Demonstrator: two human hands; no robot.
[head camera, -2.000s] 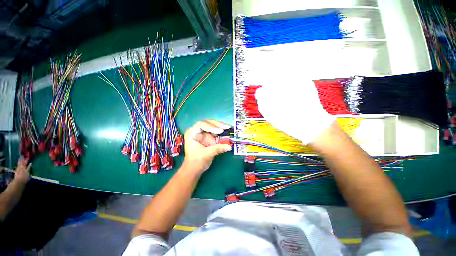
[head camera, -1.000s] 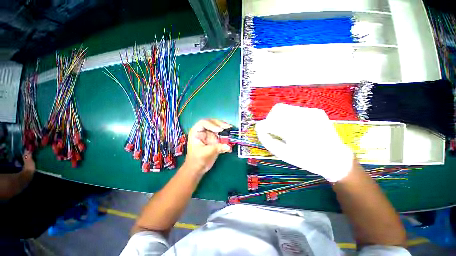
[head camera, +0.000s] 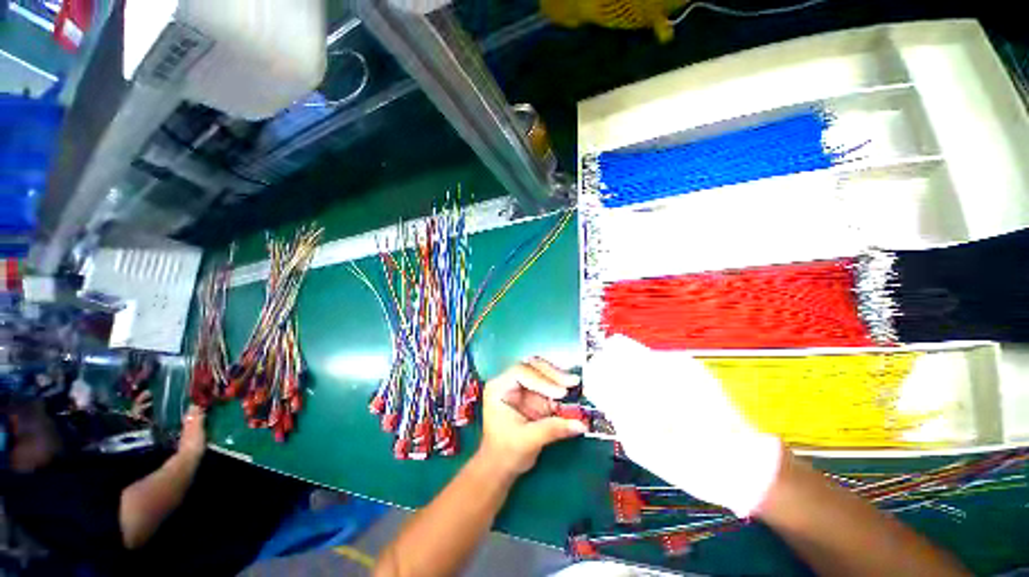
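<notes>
My bare left hand pinches a small red connector housing between thumb and fingers, just left of the tray's near left corner. My right hand, in a white glove, is right beside the housing, its fingertips close to it and its palm over the left part of the yellow wires. Whether it grips a wire is hidden by the glove. The cream tray also holds red wires, blue wires and black wires.
Part-filled harnesses lie between the tray and me. Piles of harnesses with red housings lie left on the green bench. A metal post stands behind. At far left are another person's arm and a white bin.
The view has turned left and up, showing more of the rack and the other person. My gloved hand has moved from over the wires to beside the housing. My left hand keeps its hold.
</notes>
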